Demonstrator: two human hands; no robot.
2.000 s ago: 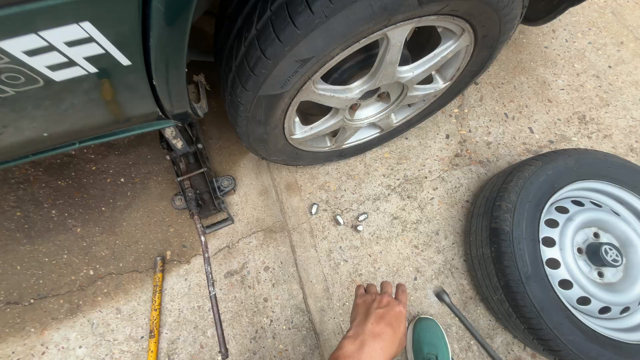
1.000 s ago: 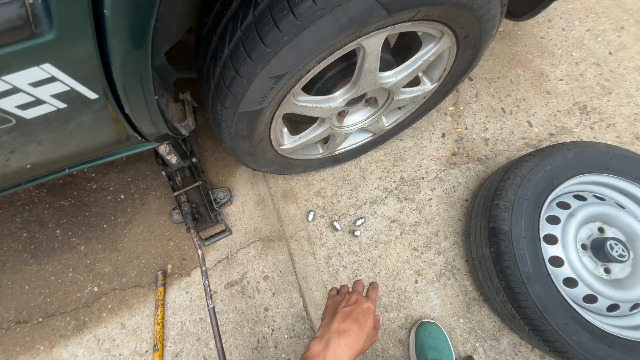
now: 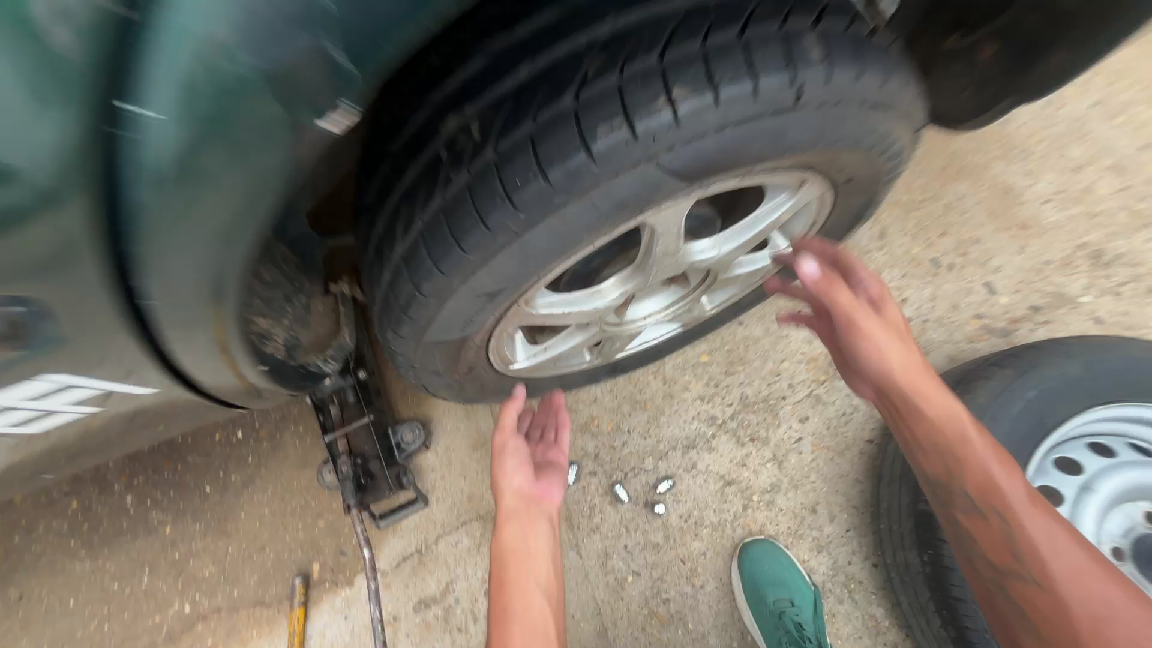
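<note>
A car wheel with a silver alloy rim (image 3: 661,234) and black tire (image 3: 576,153) sits in the wheel arch of a green vehicle. My left hand (image 3: 533,445), palm up with nothing in it, is just below the tire's lower edge. At the rim's right side is my right hand (image 3: 841,310), blurred, fingers apart and empty; whether it touches the wheel I cannot tell. Several metal lug nuts (image 3: 621,492) lie on the concrete right of my left hand. A floor jack (image 3: 369,450) stands under the vehicle's sill, left of the wheel, with its long handle (image 3: 369,567) toward me.
A second wheel with a silver steel rim (image 3: 1093,477) lies on the ground at the right. A green shoe (image 3: 778,589) is at the bottom. A yellow bar (image 3: 299,612) lies at the lower left. The green body panel (image 3: 207,180) fills the upper left.
One hand was low over the concrete in the earlier frames; now both hands are raised at the fitted wheel. The view has moved closer to that wheel.
</note>
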